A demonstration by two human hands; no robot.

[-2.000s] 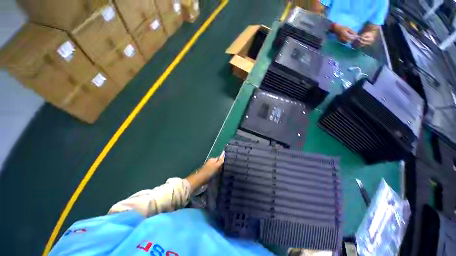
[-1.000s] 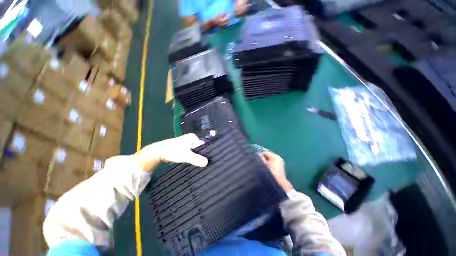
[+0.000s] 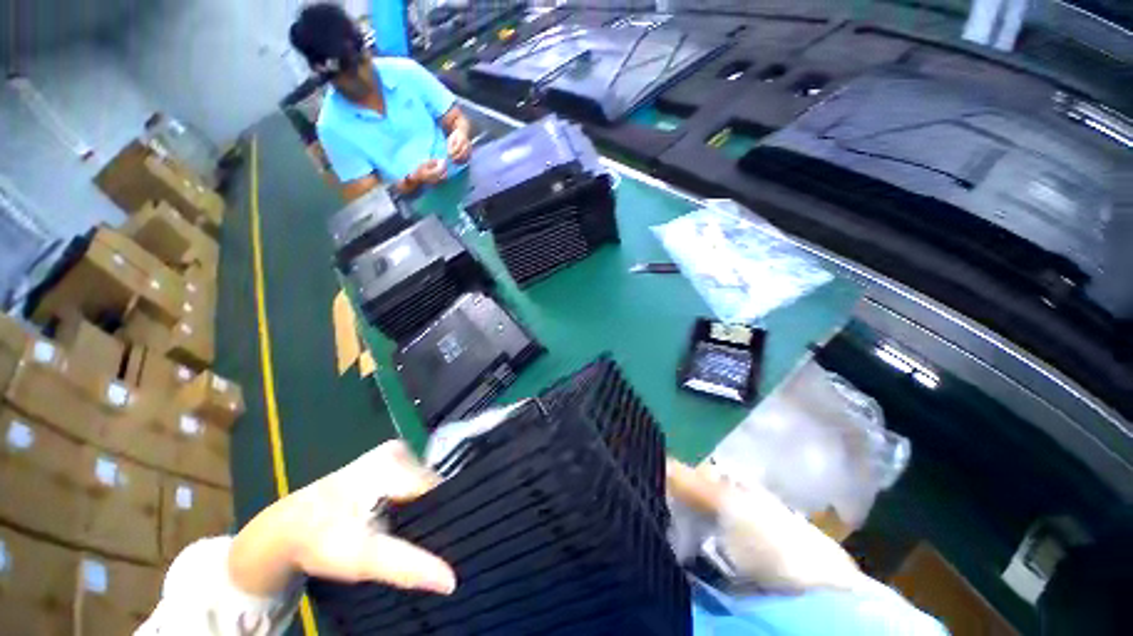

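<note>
A thick stack of black covers (image 3: 522, 522) is at the bottom centre, tilted, its layered edges towards me. My left hand (image 3: 342, 522) is on its left side with thumb and fingers spread against it. My right hand (image 3: 758, 528) is at its right side; its fingertips are partly hidden behind the stack. Crumpled clear plastic (image 3: 472, 429) shows at the stack's far left edge. Just beyond, a black cover (image 3: 460, 354) lies flat on the green bench.
Stacked covers (image 3: 541, 199) and another pile (image 3: 404, 273) stand farther back. A small black tray (image 3: 723, 363), flat clear bag (image 3: 742, 261), knife-like bar (image 3: 655, 268) and crumpled bag (image 3: 814, 435) are right. A person (image 3: 385, 124) is at the far end. Cartons (image 3: 112, 466) line the left.
The view has lifted and the far person shows more fully. The ribbed face in front of me has given way to a thick stack's layered edges, with both hands at its sides.
</note>
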